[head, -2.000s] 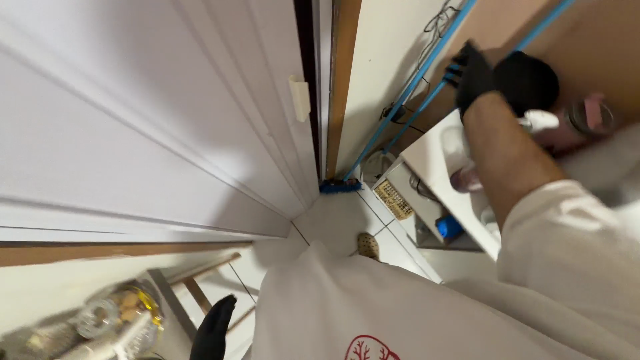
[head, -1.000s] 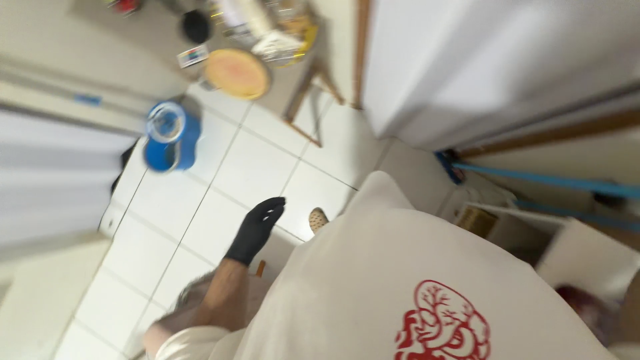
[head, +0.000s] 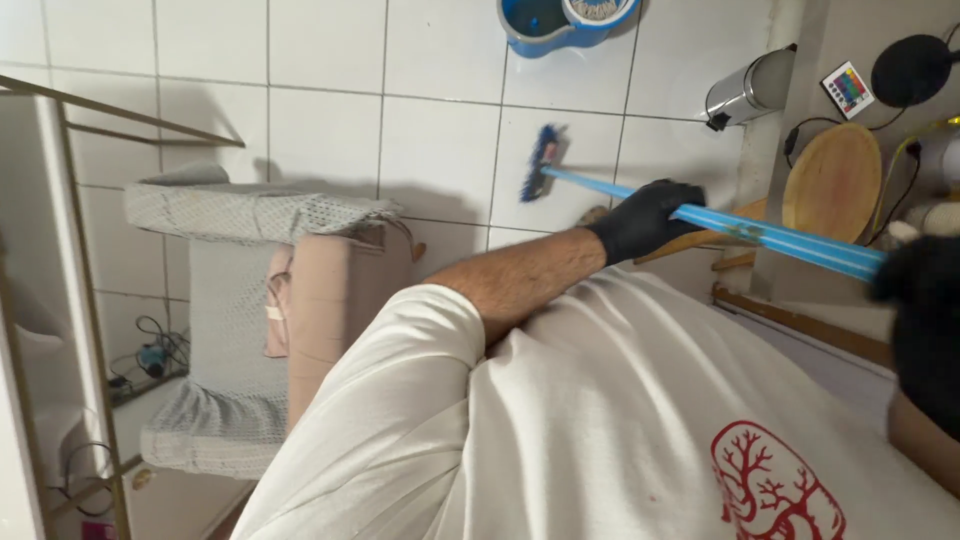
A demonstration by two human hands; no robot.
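A broom with dark blue bristles [head: 541, 163] stands on the white floor tiles, its light blue handle [head: 795, 244] running to the right edge. My left hand [head: 652, 217], in a black glove, is closed around the handle's lower part. Higher on the handle, my right hand [head: 919, 322], also gloved in black and partly cut off by the frame edge, is shut on it; its fingers are blurred. Beyond the broom head is a blue mop bucket [head: 551, 45] with dark water in one half and a mop head in the other.
An armchair [head: 225, 315] with a grey cover and pinkish cushions is at left, beside a metal-framed rack [head: 94, 285]. A steel pedal bin [head: 739, 94] stands at upper right. Near it, a table [head: 814, 75] holds a remote control [head: 847, 90] and a round wooden board [head: 832, 184].
The view has swung widely. My left hand, empty one second ago, now holds the broom handle. The broom, beside the white door two seconds ago, is now on the open tiles.
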